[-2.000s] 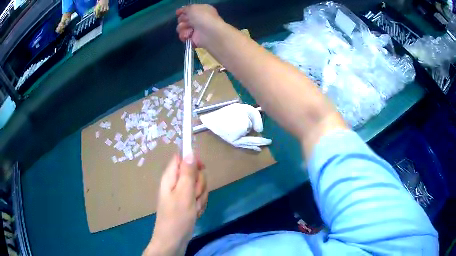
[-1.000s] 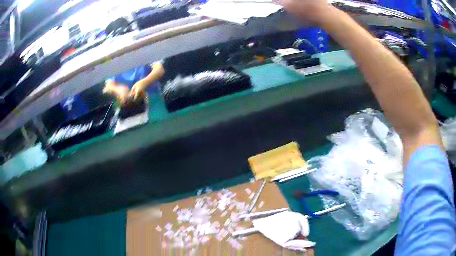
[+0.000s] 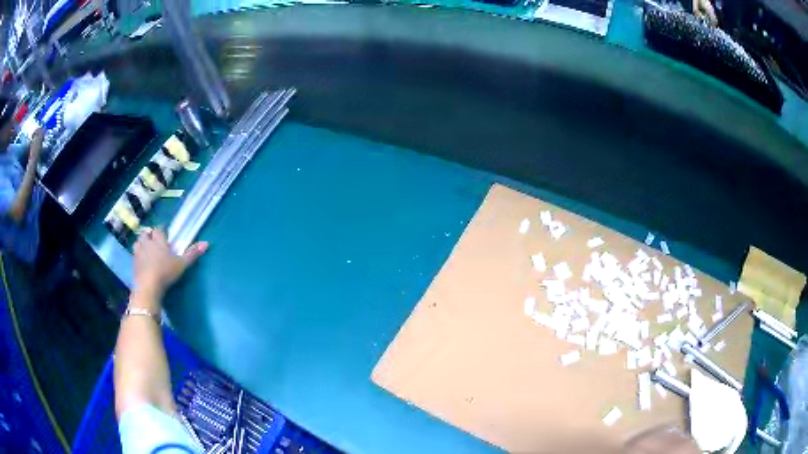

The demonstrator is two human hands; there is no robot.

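Long thin silver strips (image 3: pixel 232 168) lie in a bundle at the left of the bench. My left hand (image 3: pixel 159 259) is at their near end, thumb spread from the fingers; whether it touches them is unclear. At the bottom edge, a blurred, cut-off patch of skin, apparently my right hand (image 3: pixel 660 441), is over the cardboard sheet (image 3: pixel 461 355); its fingers cannot be made out. Many small white plastic pieces (image 3: pixel 620 297) are scattered on the cardboard. Short silver tubes (image 3: pixel 711 365) lie beside and partly under a white glove (image 3: pixel 716 415).
A yellowish paper (image 3: pixel 773 285) lies at the right, near a clear plastic bag (image 3: pixel 797 390). A striped yellow-and-black row of items (image 3: pixel 151 184) is beyond my left hand. A blue crate (image 3: pixel 99 399) with metal tubes is below the bench. Another person's arm (image 3: pixel 27 182) is far left.
The view has swung left and down. The raised arm and the silver tube held between my hands earlier are no longer seen. My left hand is now at the strips.
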